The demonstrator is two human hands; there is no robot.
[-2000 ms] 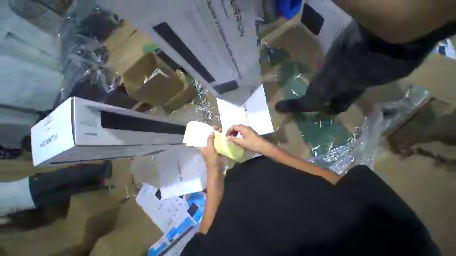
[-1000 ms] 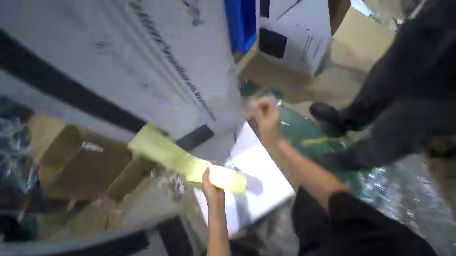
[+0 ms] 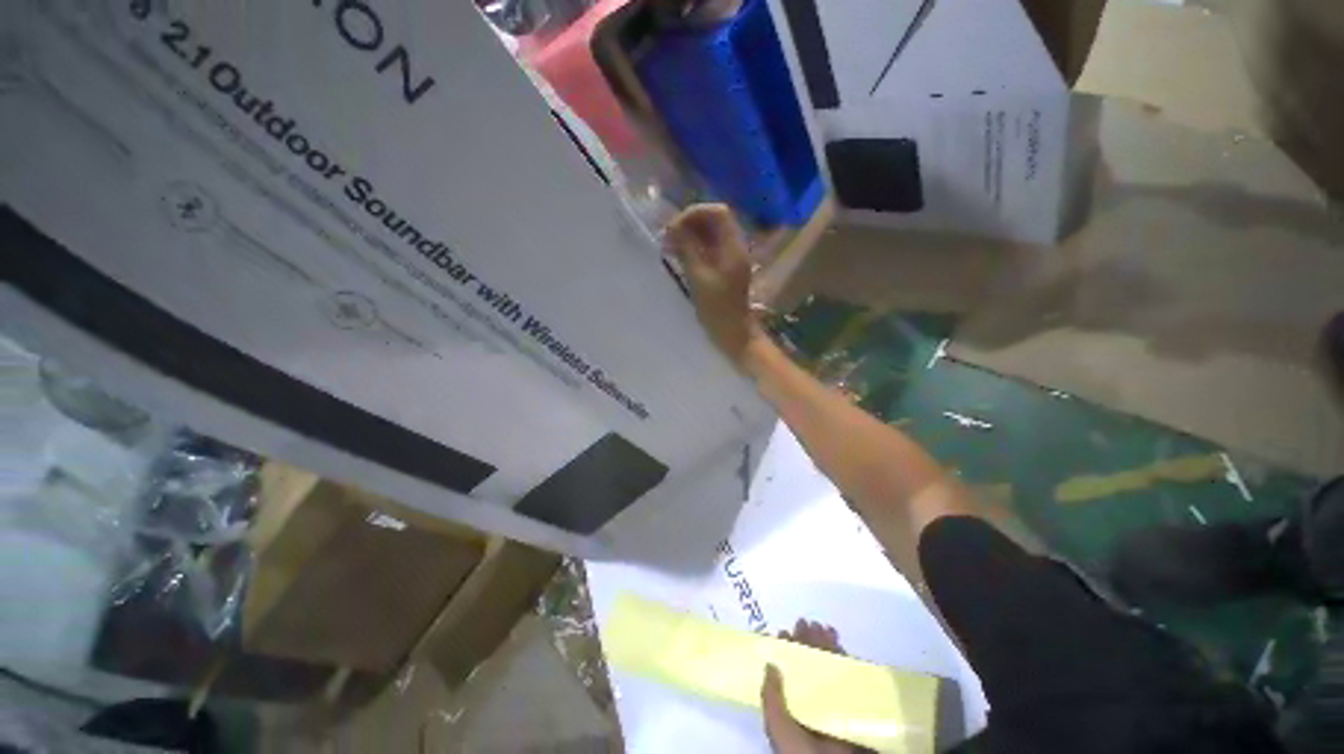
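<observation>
A white soundbar carton [image 3: 487, 236] with black product pictures leans large at the left and centre. Its white end flap [image 3: 796, 516] with FURRION print lies below it. My left hand [image 3: 803, 692] holds a pale yellow label sheet [image 3: 708, 656] over this flap, thumb on top and fingertips showing behind its upper edge. My right hand [image 3: 711, 258] is at the carton's right edge, its fingers curled against or beside it. Whether a small sticker is at its fingertips cannot be told.
A blue plastic crate [image 3: 730, 111] with pink-red material beside it is at the top. Another white carton [image 3: 958, 155] stands at the upper right. An open brown carton [image 3: 361, 567] is at the lower left. A person's dark-clad leg [image 3: 1216, 567] is at the right, over green floor.
My right hand has moved from the yellow sheet up to the carton's right edge. My left hand and the sheet have moved down and right over the flap. The view is closer to the carton.
</observation>
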